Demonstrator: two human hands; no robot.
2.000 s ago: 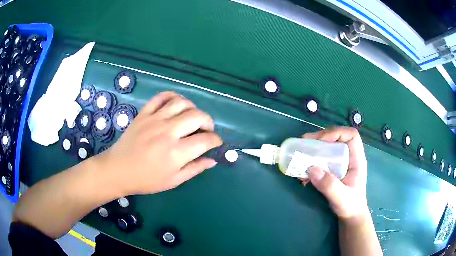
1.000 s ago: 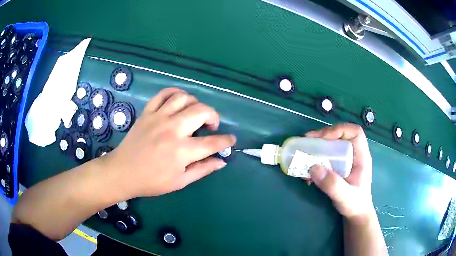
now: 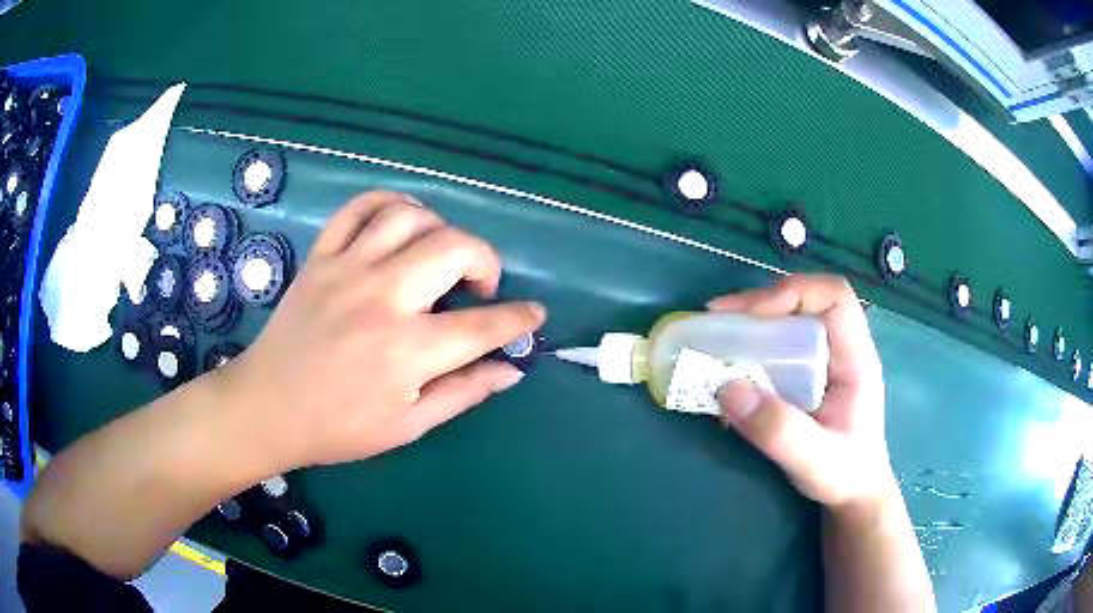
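Note:
A small round black part with a silver-white centre is between the thumb and index fingertips of my left hand, low over the green surface. My fingers cover some of it. My right hand holds a translucent glue bottle on its side, with yellowish liquid near the neck and a white label. Its needle tip points left, right at the edge of the part. I cannot tell if it touches.
A heap of black discs lies left of my left hand, beside a crumpled white cloth and a blue tray of discs. More discs lie near the front edge. A row of discs sits on the green belt.
The held part was flat and uncovered at first; my left fingertips have since closed around it. The bottle has shifted slightly left with it. The view has shifted, and discs on the belt have moved right.

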